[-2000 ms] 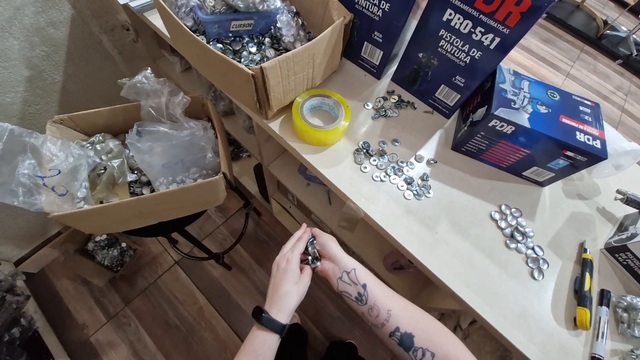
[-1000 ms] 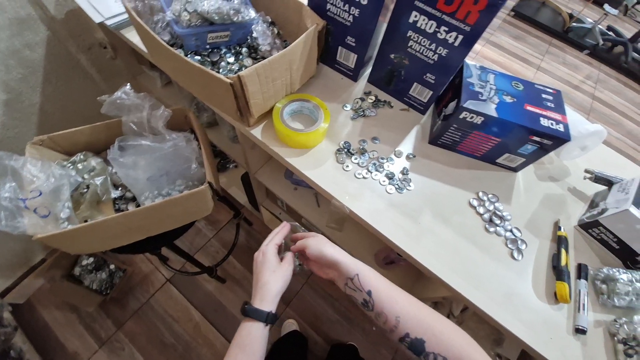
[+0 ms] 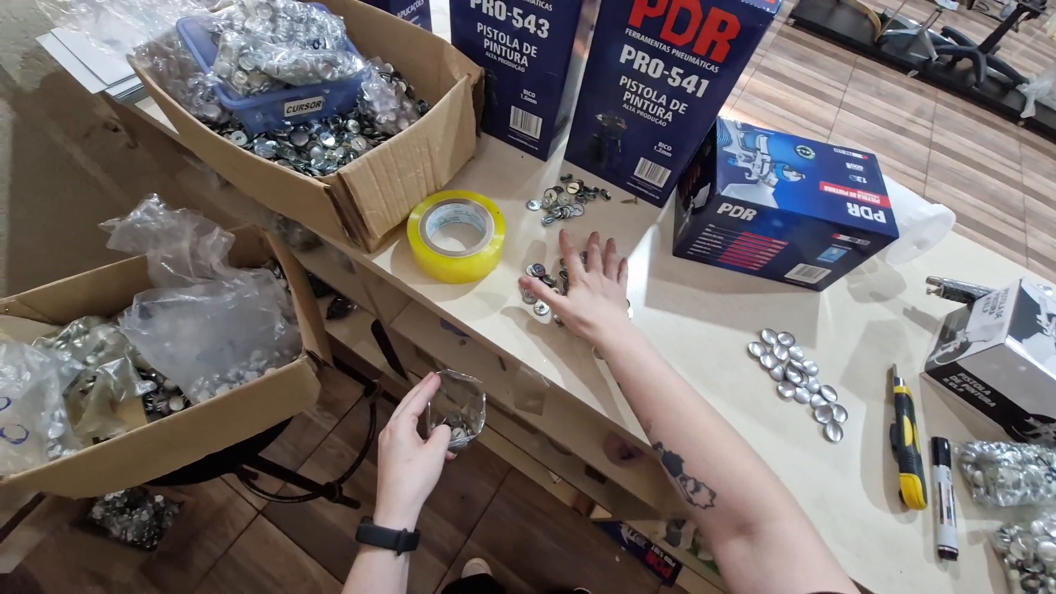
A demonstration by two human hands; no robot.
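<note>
My left hand (image 3: 414,458), with a black band at the wrist, holds a small clear plastic bag (image 3: 459,406) by its side, in front of the table edge. The bag's mouth gapes and a few metal pieces lie in its bottom. My right hand (image 3: 587,289) is spread palm down over a pile of round metal buttons (image 3: 540,307) on the table and partly hides it. Behind it lies a smaller group of mixed metal pieces (image 3: 569,198). A cluster of domed silvery button caps (image 3: 799,375) sits further right.
A yellow tape roll (image 3: 456,237) stands beside a cardboard box (image 3: 404,181) of metal pieces. Another cardboard box (image 3: 165,441) with plastic bags is lower left. Spray gun boxes (image 3: 784,206) line the back. A utility knife (image 3: 907,441), a marker (image 3: 945,495) and filled bags (image 3: 1008,472) are at right.
My hands were together around the bag before the table. My right hand has moved away onto the button pile, while my left hand keeps the bag.
</note>
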